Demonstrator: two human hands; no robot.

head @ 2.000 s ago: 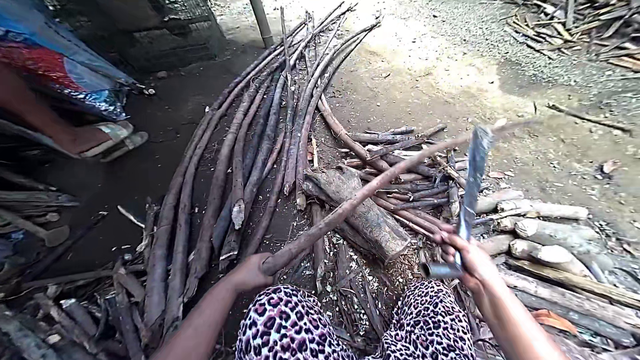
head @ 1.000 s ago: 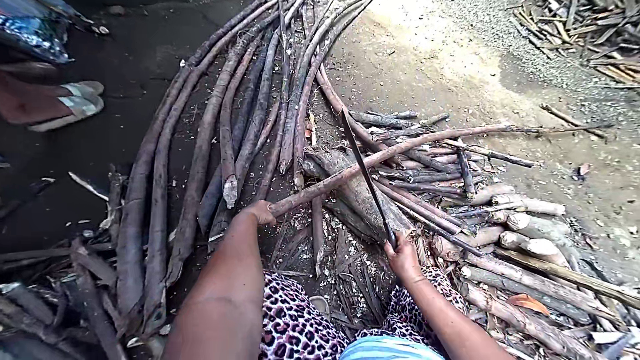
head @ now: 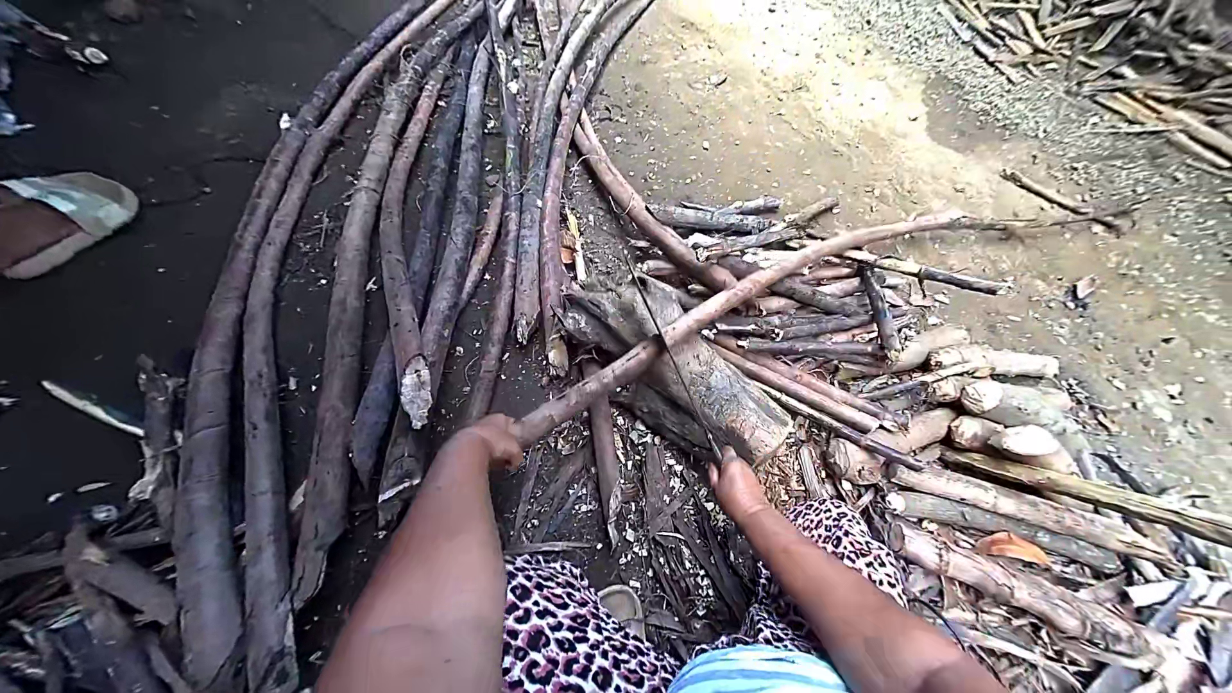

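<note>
My left hand (head: pixel 499 441) grips the near end of a long, slightly curved wooden pole (head: pixel 731 294), which slants up to the right. The pole crosses over a thick log chunk (head: pixel 736 395) on the ground. My right hand (head: pixel 736 481) is closed around the lower end of a long blade, a machete (head: pixel 688 385), seen nearly edge-on. The blade meets the pole above the log; whether it has cut into the wood cannot be told. Its handle is hidden in my right hand.
Long curved poles (head: pixel 361 260) lie to the left. Short cut sticks (head: pixel 808 322) and pale-ended logs (head: pixel 1020 510) are piled at the right. Bark scraps (head: pixel 674 510) litter the ground near my knees. Another person's shod foot (head: pixel 72 221) is at the far left; split wood (head: pixel 1145 58) lies top right.
The machete was upright and broadside in my raised right hand two seconds ago; it has come down to the pole. The pole now lies lower, over the log. The view has tilted down.
</note>
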